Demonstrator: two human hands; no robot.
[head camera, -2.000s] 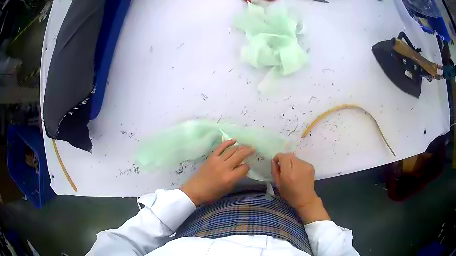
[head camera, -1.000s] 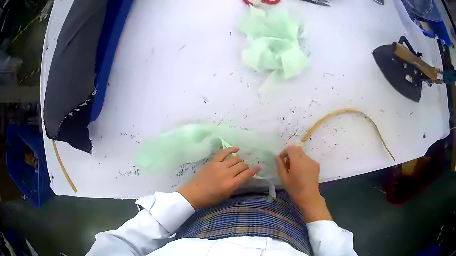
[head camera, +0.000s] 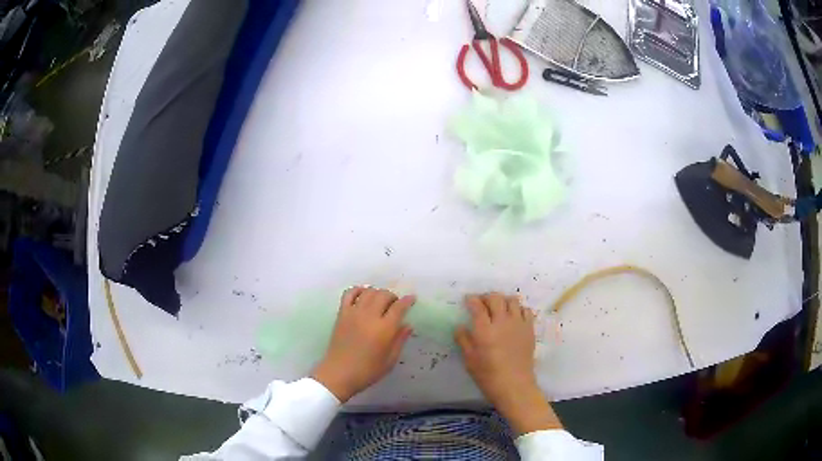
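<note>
A pale green cut piece lies flat on the white cloth-covered table near its front edge. My left hand rests palm down on its middle part, fingers slightly apart. My right hand rests on its right end, fingers bent and pressing down. The part of the piece between the hands shows; the rest under the palms is hidden. A loose heap of pale green pieces lies further back, right of centre.
Red-handled scissors, black snips, a ribbed iron shoe and a silvery rectangle are at the back. An iron is at right, a tan strip nearer. A dark grey sleeve board is at left.
The view has tilted up, showing the scissors and iron shoe fully. My left hand has moved onto the green piece and my right hand has opened from a pinch and come down flatter.
</note>
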